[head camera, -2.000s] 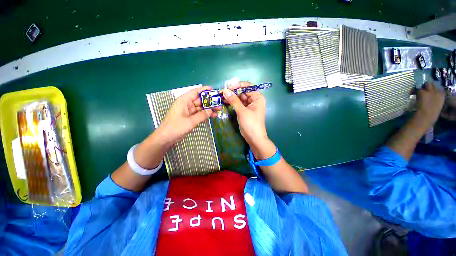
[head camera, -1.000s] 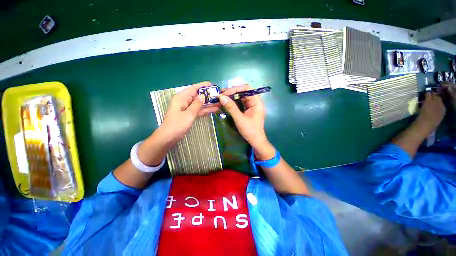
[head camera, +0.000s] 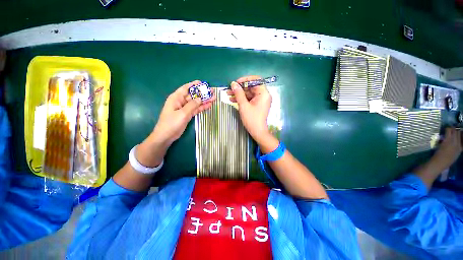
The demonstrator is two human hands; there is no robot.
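Note:
My left hand (head camera: pixel 178 109) holds a small square electronic unit (head camera: pixel 200 91) with a dark rim and light inside, its inner side facing up. My right hand (head camera: pixel 253 104) holds dark tweezers (head camera: pixel 261 82) between thumb and fingers, their tip pointing left toward the unit and a short gap from it. Whether a small piece sits at the tip is too small to tell. A striped adhesive sheet (head camera: pixel 222 142) lies under and between my hands. A clear, shiny sheet (head camera: pixel 275 109) lies beside it, partly behind my right hand.
A yellow tray (head camera: pixel 104 122) with bagged orange-copper strips stands at the left. Overlapping striped sheets (head camera: pixel 352 84) and a clear tray of units (head camera: pixel 436 96) lie at the right. A neighbour's hand (head camera: pixel 449 147) is at the right edge. Units (head camera: pixel 408 32) lie on the belt beyond the white rail.
My hands have moved apart, and the tweezers are now away from the unit. The view has shifted, so the bench things appear further right. Different units show on the belt.

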